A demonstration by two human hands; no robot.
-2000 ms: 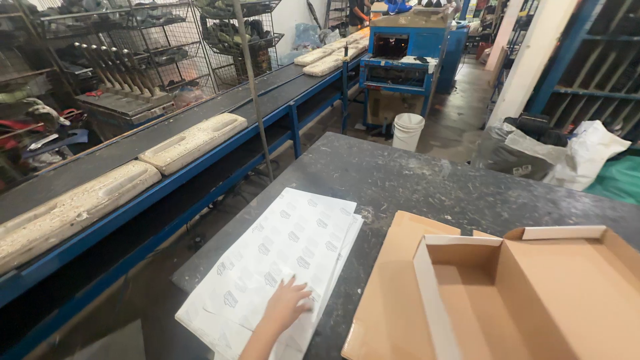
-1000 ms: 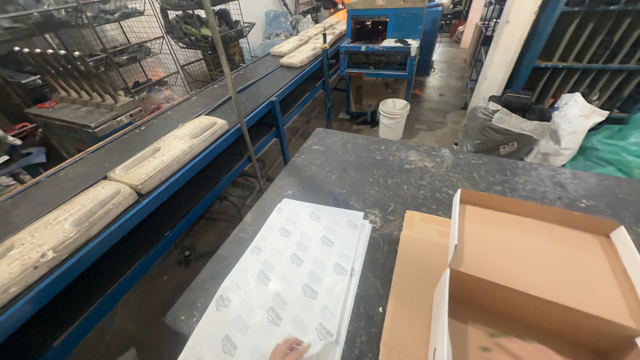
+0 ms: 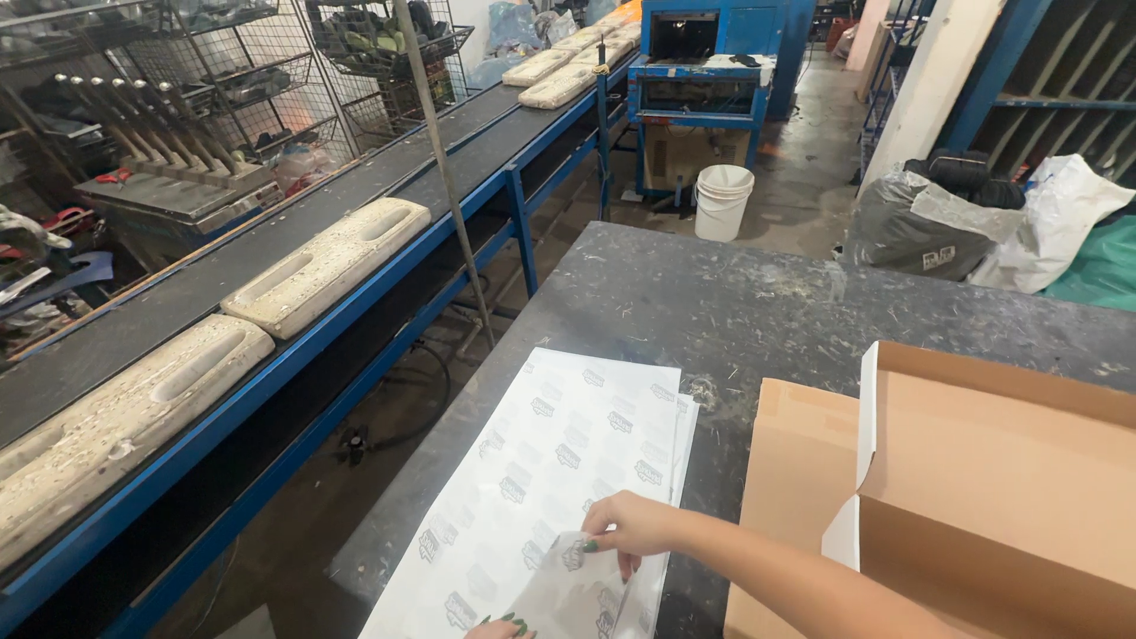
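A stack of white tissue paper point(image 3: 568, 426) printed with a repeated grey mark lies on the dark worktable. My right hand point(image 3: 626, 532) pinches the lifted edge of a top sheet between thumb and fingers, near the stack's right side. At the bottom edge of the view only the fingertips of my left hand point(image 3: 501, 628), with green nails, show against the paper; whether they grip it cannot be told. To the right stands an open cardboard box point(image 3: 1003, 444), brown inside with white edges. A flat brown cardboard piece point(image 3: 785, 479) lies between the paper and the box.
Left of the table point(image 3: 710, 293) runs a blue-framed conveyor point(image 3: 488, 124) carrying pale slabs point(image 3: 328, 266) with oblong recesses. A thin metal pole point(image 3: 439, 160) rises between them. Beyond the table are a white bucket point(image 3: 723, 204), a blue machine point(image 3: 701, 80) and filled bags point(image 3: 923, 231).
My right hand has come in from the right and taken hold of a sheet's edge, which is lifted. One second ago a hand lay at the bottom of the flat stack.
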